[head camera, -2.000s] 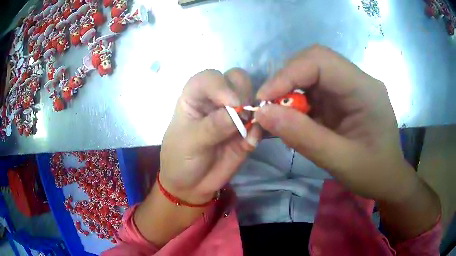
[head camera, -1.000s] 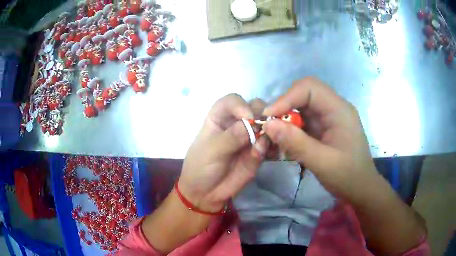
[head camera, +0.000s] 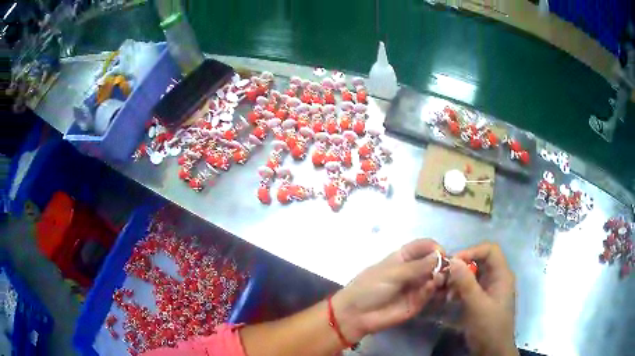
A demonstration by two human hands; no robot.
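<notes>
A small figurine (head camera: 472, 267) is held between both hands low at the right of centre, over the bench's front edge. Its white base disc (head camera: 438, 263) shows edge-on at my left fingertips, and its red head shows at my right fingers. My left hand (head camera: 397, 285) grips the base end. My right hand (head camera: 484, 295) grips the head end. The fingers hide most of the body. A brown cardboard pad (head camera: 435, 198) with a round white glue dish (head camera: 455, 182) and a thin white stick (head camera: 478, 181) lies beyond the hands.
Rows of figurines (head camera: 327, 124) lie left on the metal bench. A dark tray (head camera: 411, 119) with red pieces, a white nozzle bottle (head camera: 381, 75) and small standing pieces (head camera: 557, 198) are farther back. Blue crates (head camera: 104, 299) hold red pieces below and assorted things at upper left (head camera: 150, 90).
The view has swung left and up, so more bench shows and the hands appear smaller and lower right. Both hands still hold the figurine.
</notes>
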